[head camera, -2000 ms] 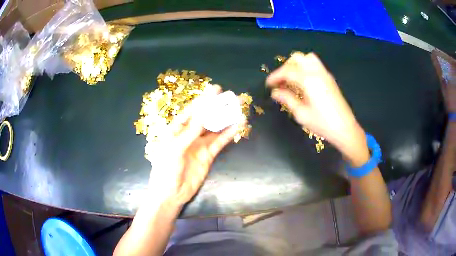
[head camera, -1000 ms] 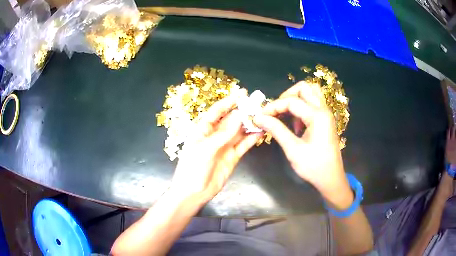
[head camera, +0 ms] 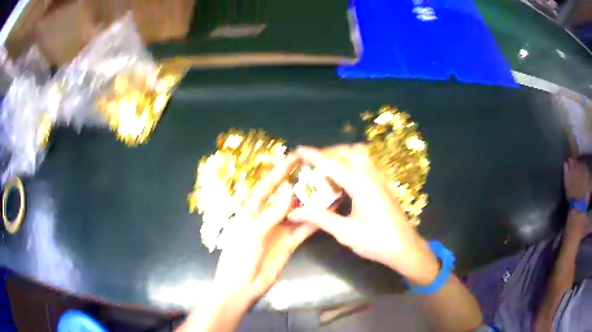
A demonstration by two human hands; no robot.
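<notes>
My left hand (head camera: pixel 263 227) holds a small white plastic part (head camera: pixel 314 188) between thumb and fingers at the middle of the view. My right hand (head camera: pixel 363 207), with a blue wristband, has its thumb and fingers on the same part from the right. A bit of gold colour shows on the part; blur hides the detail. A heap of bright gold metal pieces (head camera: pixel 227 175) lies left of the part, partly behind my left hand. A darker heap of gold pieces (head camera: pixel 399 152) lies beyond my right hand.
A clear plastic bag (head camera: pixel 110 58) with gold pieces lies at the upper left, near a brown cardboard box (head camera: pixel 165 23). A tape roll (head camera: pixel 13 205) is far left. A raised green board and a blue sheet (head camera: pixel 422 42) are at the back. Another person's hand (head camera: pixel 576 178) is at the right edge.
My right hand came from the right heap to the white part and stays on it. Since one second ago the view has shifted, so the bench and heaps sit lower in it.
</notes>
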